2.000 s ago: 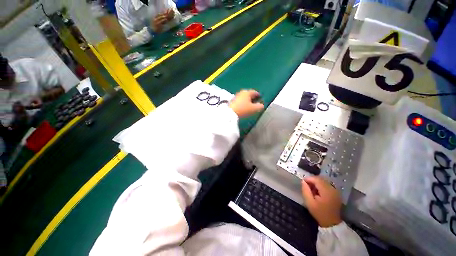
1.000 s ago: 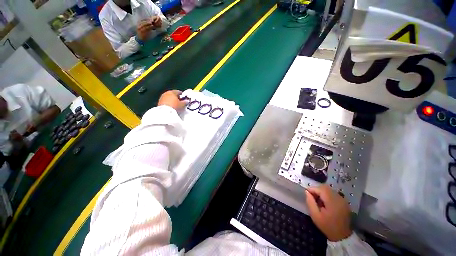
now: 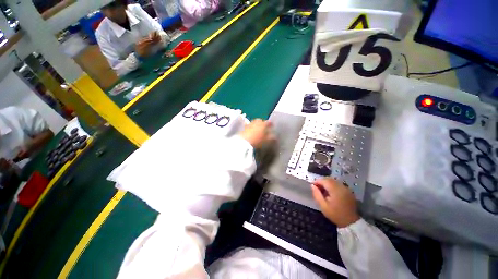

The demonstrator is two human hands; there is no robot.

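Observation:
Several black rings (image 3: 206,117) lie in a row on the white left-hand tray stack (image 3: 164,158) on the green belt. My left hand (image 3: 260,134) is blurred, between that stack and the metal plate; whether it holds anything cannot be seen. The black fixture (image 3: 322,159) sits on the perforated base plate (image 3: 355,147) with a ring in its round seat. My right hand (image 3: 337,202) is at the plate's front edge, thumb and forefinger close together, with nothing visible in them. The marking head (image 3: 352,52) with the "05" sign is behind the plate.
A black keyboard (image 3: 295,223) lies in front of the plate. The right-hand tray stack (image 3: 420,185) holds rows of rings near the button panel (image 3: 445,108). A spare black block (image 3: 310,103) and a loose ring (image 3: 325,105) lie behind the plate. Two people in white sit across the belt.
My left hand has moved right, from the rings on the left-hand stack to the plate's left side. My right hand stays at the plate's front edge. The view has shifted right.

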